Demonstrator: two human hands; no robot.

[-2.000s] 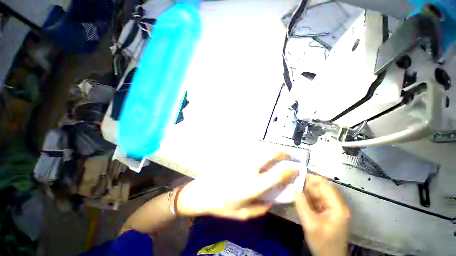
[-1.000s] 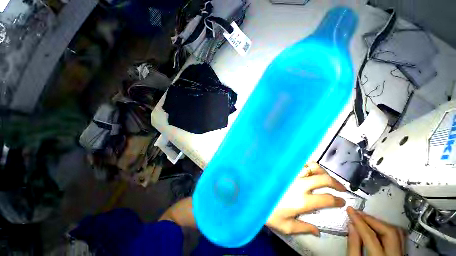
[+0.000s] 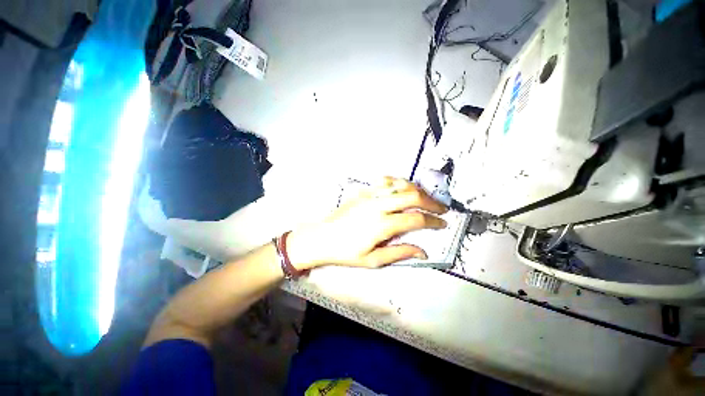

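Note:
A pale pocket piece with dark edges lies on the table just left of the presser foot and needle area. My left hand lies palm down over it with the fingers spread, and hides part of it. My right hand shows only as a dim, blurred part at the lower right edge, away from the piece; its fingers cannot be made out. The off-white sewing machine head with blue lettering stands to the right of my left hand.
A stack of dark pocket pieces lies at the table's left, below a striped bundle with a white label. The blue lamp head hangs at far left. A long dark strip and grey pieces lie behind the needle.
My right hand has left the pale piece and moved to the lower right edge. My left hand stays on the piece. The view has shifted, so the lamp head now shows at far left.

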